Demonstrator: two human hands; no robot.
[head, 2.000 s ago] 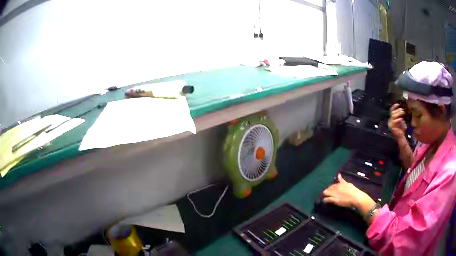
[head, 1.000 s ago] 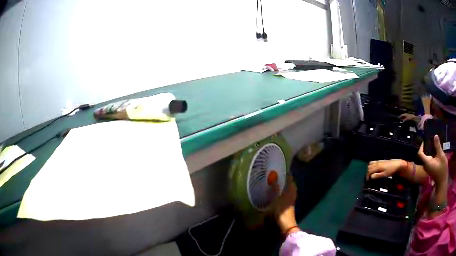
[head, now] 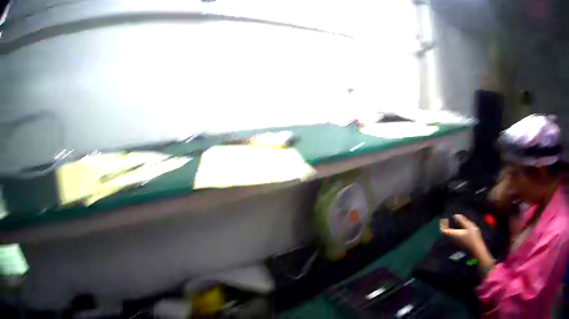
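Neither of my hands is in view; the picture is blurred by motion. Nearest in front of me, black compartment trays [head: 359,288] lie on the green bench [head: 396,252] at the bottom edge, with small white labels on dark devices. The desk fan [head: 347,215], green with a white grille and orange centre, stands against the wall behind the bench. A white cable [head: 304,266] loops left of the fan. A yellow tape roll [head: 208,300] sits at the bottom, left of the trays.
A coworker in a pink coat and cap [head: 530,138] sits at right, one hand raised over black trays with red and green lights. A green-topped shelf [head: 337,138] crosses above the bench, bearing white sheets [head: 249,167] and yellowish papers [head: 103,177].
The view has swung left and back from the fan. The hand in a pink sleeve at the fan one second ago is gone from view. The nearer trays show again at the bottom.
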